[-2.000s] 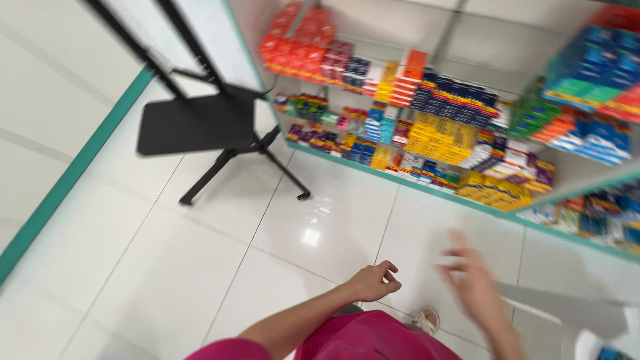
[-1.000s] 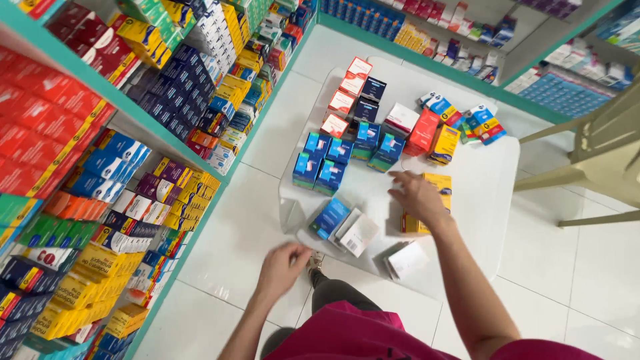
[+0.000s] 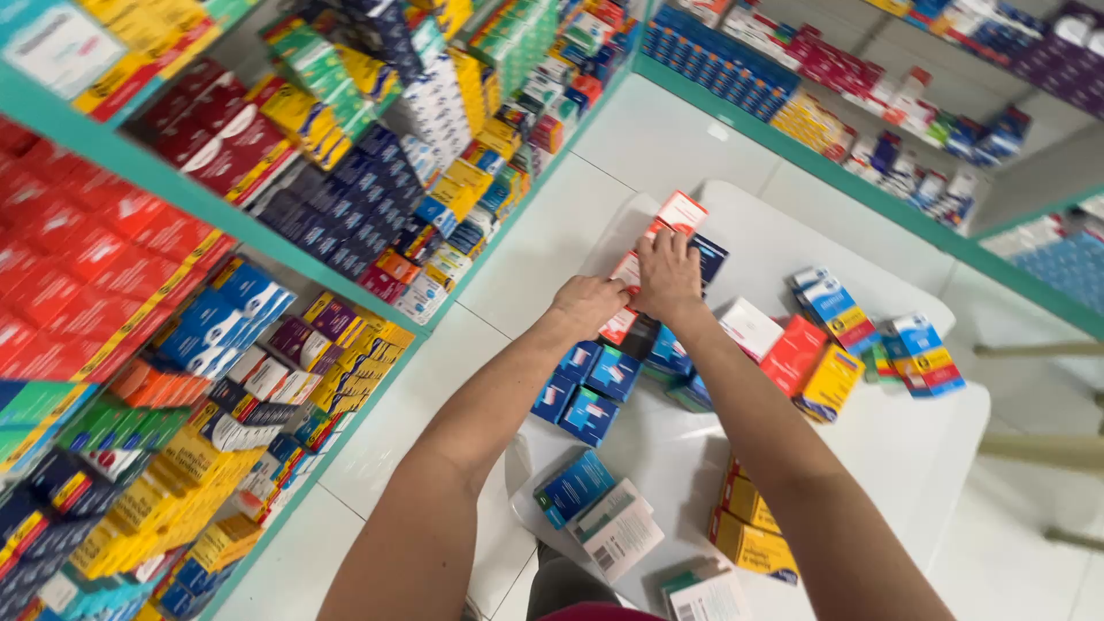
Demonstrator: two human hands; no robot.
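Note:
Both my hands reach to a row of red-and-white medicine boxes point(image 3: 681, 212) on a white plastic table point(image 3: 914, 448). My left hand point(image 3: 589, 304) touches the left side of the row, fingers curled. Over the row and the dark blue boxes point(image 3: 709, 259) beside it lies my right hand point(image 3: 668, 274); its fingertips and whatever they grip are hidden. Just nearer stand several blue boxes point(image 3: 590, 416). A red box point(image 3: 793, 355), a white box point(image 3: 750, 328) and a yellow box point(image 3: 829, 383) stand to the right. Closer to me are yellow boxes point(image 3: 757, 548) and white cartons point(image 3: 617, 528).
Shelves packed with medicine boxes point(image 3: 95, 259) rise on the left, edged with a green strip point(image 3: 285, 272). Another stocked shelf unit point(image 3: 888, 233) runs along the back right. Beige chair legs point(image 3: 1044, 450) are at the right edge, on the white tiled floor point(image 3: 379, 440).
Both my hands have moved out to the red-and-white and dark blue boxes; a second ago the left was off the table and the right was above the yellow boxes. The view swung from the shelves earlier.

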